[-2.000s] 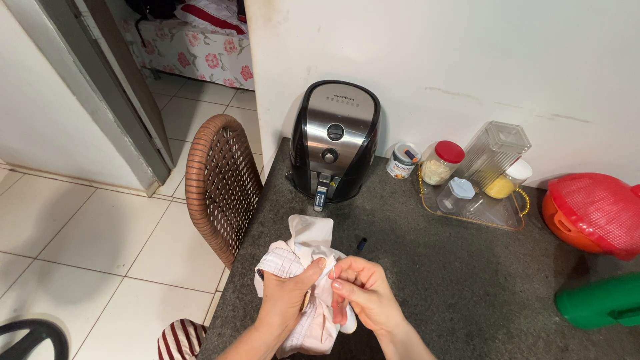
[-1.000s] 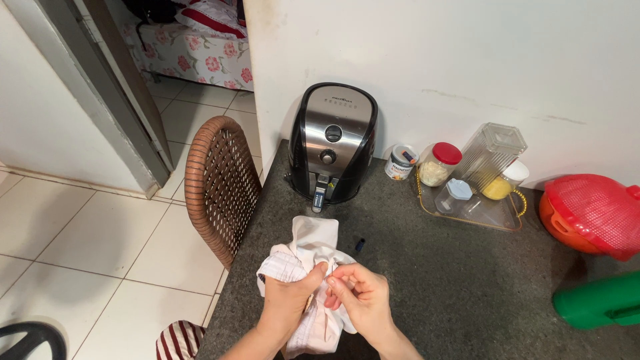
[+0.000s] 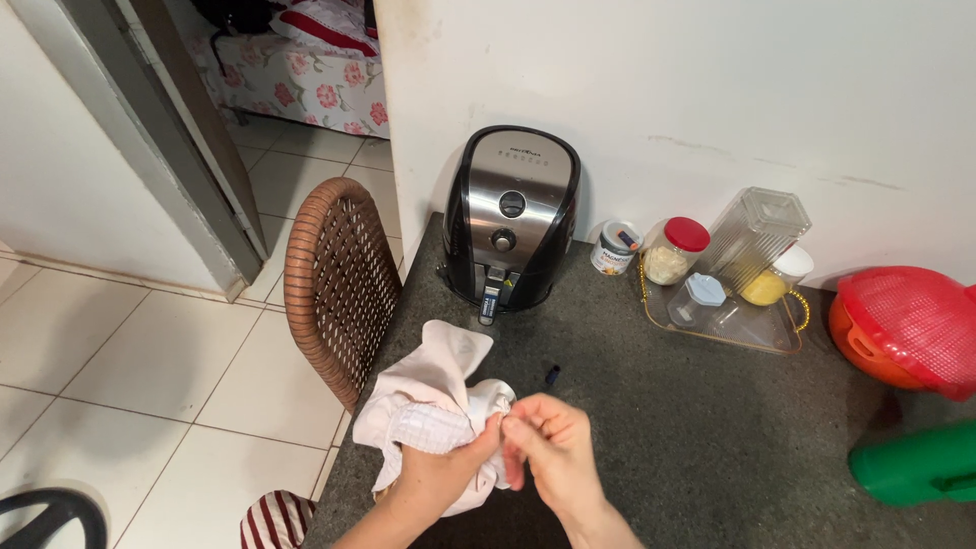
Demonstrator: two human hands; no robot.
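Observation:
A pale pink and white cloth (image 3: 438, 362) lies bunched over the near left part of the dark countertop. My left hand (image 3: 438, 473) grips its folds from below, thumb pointing right. Thumb and forefinger of my right hand (image 3: 549, 442) are pinched at the cloth's right edge, touching my left thumb; whether a small thing sits between them is too small to tell. A small dark blue cap-like piece (image 3: 553, 374) lies on the countertop just above my right hand. Beyond the cloth stands a black and silver air fryer (image 3: 511, 217).
A woven chair (image 3: 343, 290) stands at the counter's left edge. Along the wall are a white tub (image 3: 616, 248), a red-lidded jar (image 3: 675, 252) and a clear tray (image 3: 709, 335) with containers. At right are an orange bowl with a red mesh cover (image 3: 907, 328) and a green container (image 3: 915, 461).
The cloth is bunched differently, its upper flap now leaning right. The dark blue piece shows more fully beside my hands. Both hands stay at the cloth.

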